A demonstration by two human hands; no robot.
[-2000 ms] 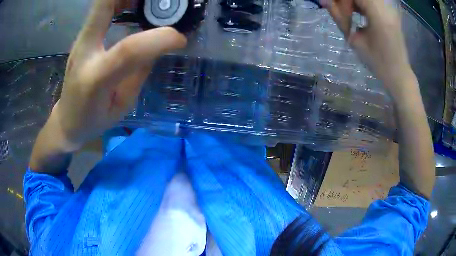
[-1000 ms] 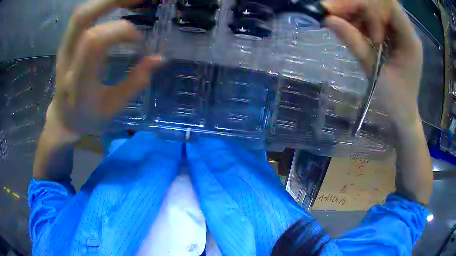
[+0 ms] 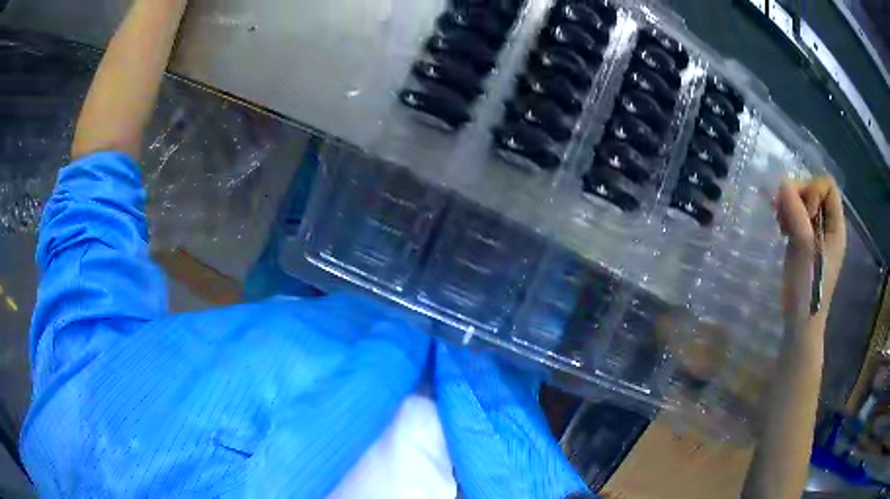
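A clear blister tray lies on the bench and overhangs its near edge. Round black units stand on edge in several columns in its far part; the near pockets are without units. My right hand is over the tray's right side, fingers curled, with the silver tweezers lying back along the palm. No black unit shows in this hand. My left forearm reaches up past the top left edge of the picture; my left hand is out of view.
The grey metal bench runs across the top left. Crinkled clear plastic lies at left. Brown cardboard and a dark flat object are low at right. A blue item is at the far right.
The view has turned and more of the tray's columns show. My left hand has gone out at the top left. My right hand has moved off the black unit and lies further right and lower.
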